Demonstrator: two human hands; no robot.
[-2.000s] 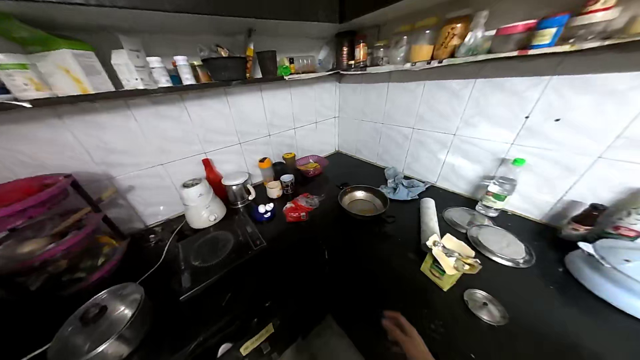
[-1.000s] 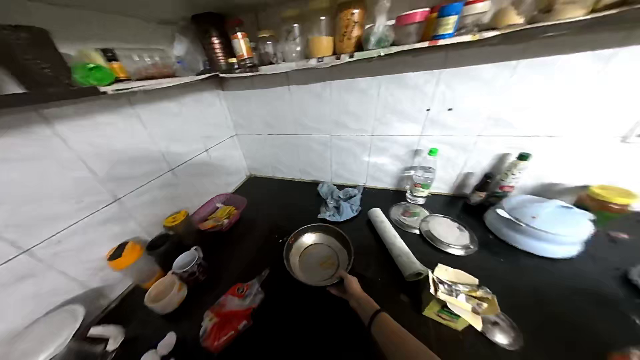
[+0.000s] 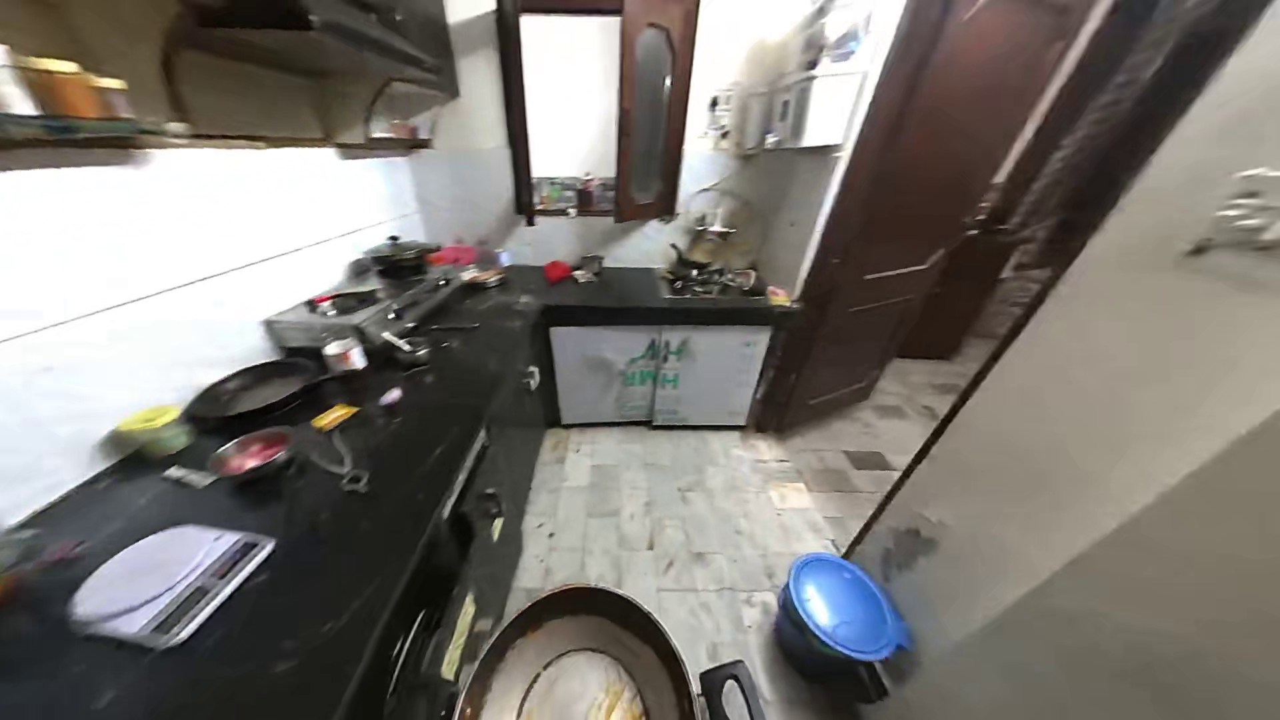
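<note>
A round metal pan with a dark rim (image 3: 580, 650) is at the bottom centre of the head view, above the floor and to the right of the counter front. Something pale and yellowish lies inside it, and a black loop handle (image 3: 733, 690) shows on its right side. Neither of my hands is visible, so what holds the pan is out of frame. On the counter at the left sit a white kitchen scale (image 3: 170, 585), a small steel pan with reddish contents (image 3: 252, 452) and a wide black pan (image 3: 252, 392).
The black counter (image 3: 350, 520) runs along the left to a gas stove (image 3: 340, 310). A blue-lidded bin (image 3: 845, 605) stands on the tiled floor (image 3: 650, 500) beside the wall at the right. Farther back are a brown door (image 3: 930, 150) and a second cooking spot (image 3: 710, 280).
The view has swung to another part of the kitchen. One second ago my right hand was at a pan on the counter; now a pan is above the floor and my hand is out of sight.
</note>
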